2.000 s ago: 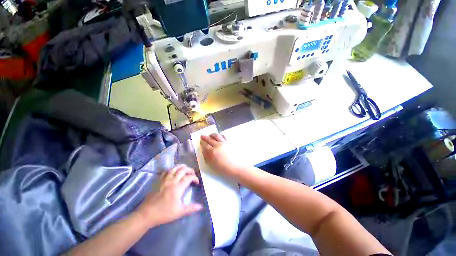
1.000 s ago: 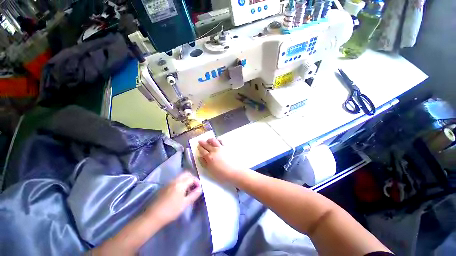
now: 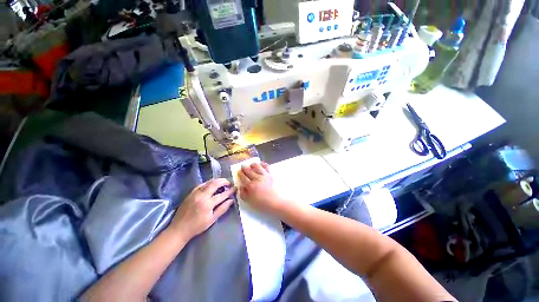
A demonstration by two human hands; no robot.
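Observation:
Shiny grey curtain fabric [image 3: 127, 206] lies in folds left of the sewing machine [image 3: 266, 88] and runs down over my lap. A white heading tape [image 3: 263, 248] lies along the fabric edge, its upper end just in front of the lit presser foot [image 3: 237, 141]. My right hand [image 3: 257, 184] lies on the tape near its upper end, fingers pressed flat. My left hand [image 3: 208, 203] rests on the fabric just left of the tape, fingers bent, fingertips near the tape's edge. Whether its fingers pinch cloth is unclear.
Black-handled shears [image 3: 427, 138] lie on the white table [image 3: 467, 118] at the right. A small dark tool [image 3: 304, 130] lies under the machine arm. A white roll [image 3: 381, 209] hangs below the table's front edge. A greenish bottle [image 3: 436, 65] stands behind at the right.
My left hand has moved up and forward along the fabric to beside my right hand. My right hand stays on the tape. The camera view has shifted slightly.

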